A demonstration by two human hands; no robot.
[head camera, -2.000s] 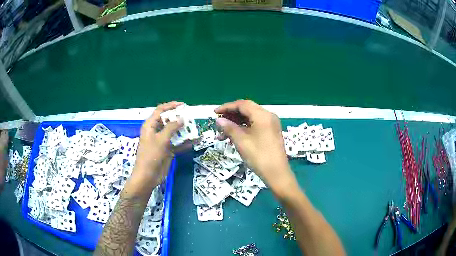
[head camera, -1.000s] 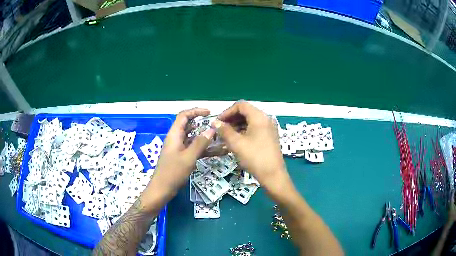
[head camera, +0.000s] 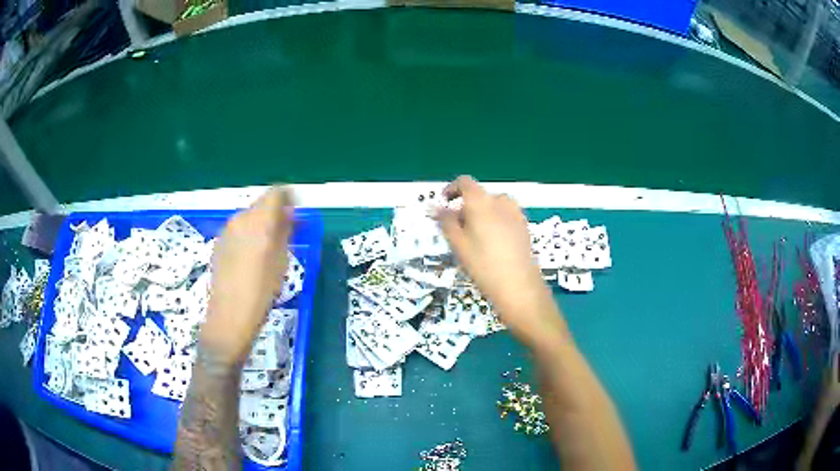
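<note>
My right hand [head camera: 484,239] pinches a white plate [head camera: 419,232] with dark holes, just above the plate pile [head camera: 387,336]. My left hand [head camera: 249,267] is blurred and over the blue tray [head camera: 316,267], which is heaped with white plates [head camera: 106,345]; its fingers point toward the white strip, and I cannot tell whether it holds anything. A heap of small gold metal pieces [head camera: 523,407] lies on the green tabletop beside my right forearm. A smaller silver heap [head camera: 443,455] lies at the bottom edge.
A flatter row of plates [head camera: 576,246] lies right of my right hand. Red strands [head camera: 751,313] and pliers [head camera: 718,405] lie at far right, with a clear bag [head camera: 826,267] at the edge. A white strip [head camera: 626,199] borders the green belt [head camera: 414,101]. A blue crate [head camera: 635,13] stands beyond.
My hands were together over the pile and are now apart. My left hand has moved left over the tray. A white plate now shows in my right fingers.
</note>
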